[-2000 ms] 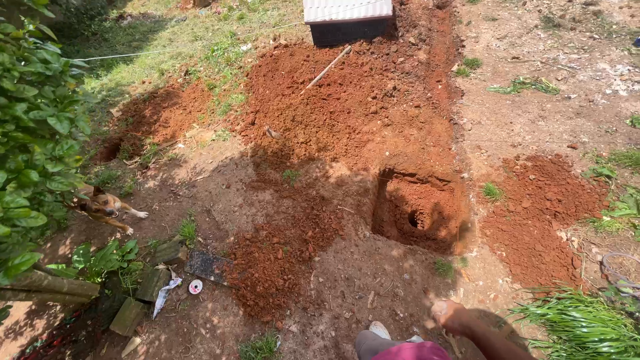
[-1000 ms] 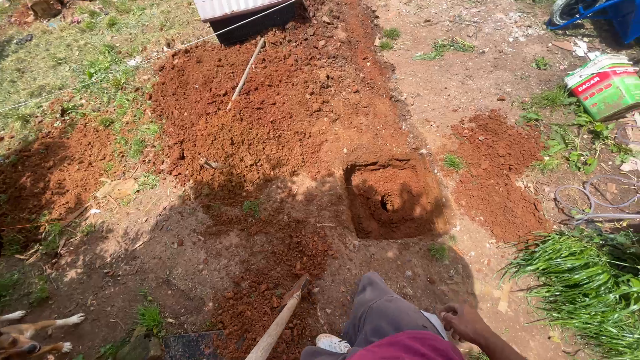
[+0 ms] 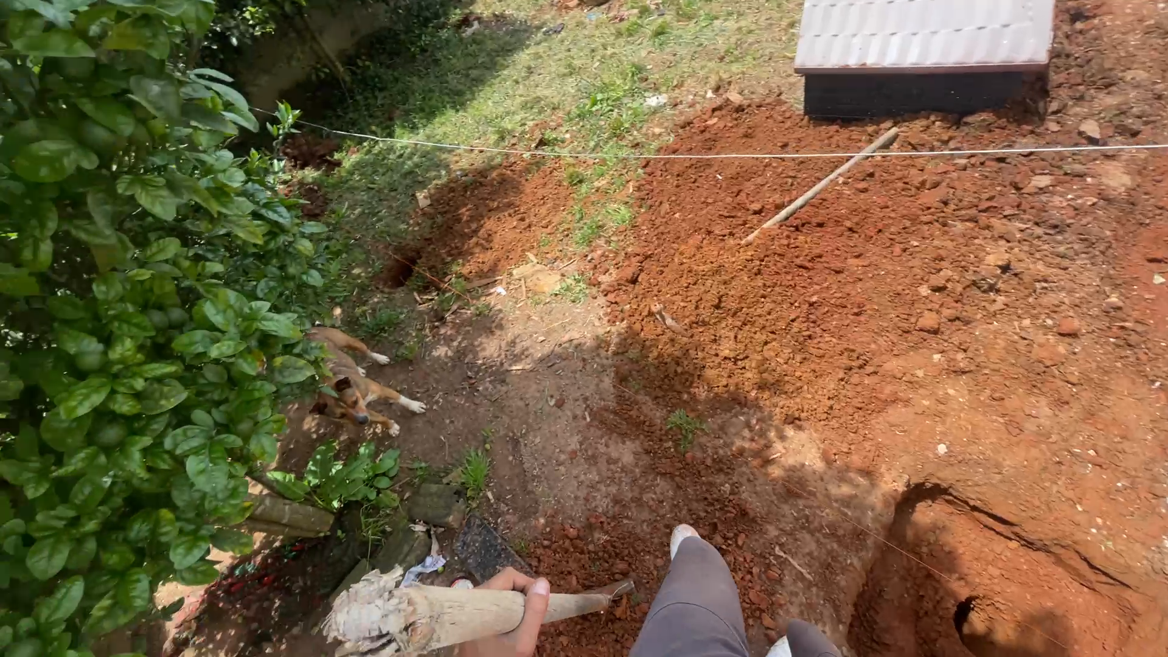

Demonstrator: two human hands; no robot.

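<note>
My left hand (image 3: pixel 516 613) is closed around a pale, rough wooden handle (image 3: pixel 456 616) at the bottom of the head view. The handle's frayed butt end points left toward the camera, and its far end, at a tool head (image 3: pixel 620 589) that is only partly seen, rests by loose red soil. My right hand is out of the frame. My legs (image 3: pixel 693 602) in grey trousers stand to the right of the handle. Beyond them a dug pit (image 3: pixel 958 557) in red earth, with a smaller dark hole in its floor, lies at the lower right.
A taut white string (image 3: pixel 693 156) crosses the upper view. A wooden pole (image 3: pixel 821 185) lies on mounded red soil near a small dark structure with a ribbed light roof (image 3: pixel 923 35). A brown dog (image 3: pixel 351 383) lies beside a leafy citrus tree (image 3: pixel 137 365). Blocks (image 3: pixel 436 505) lie below.
The view has swung left since a second ago. The wooden handle, low in the frame then, is now raised close to the camera with my left hand on it. My right hand has left the view.
</note>
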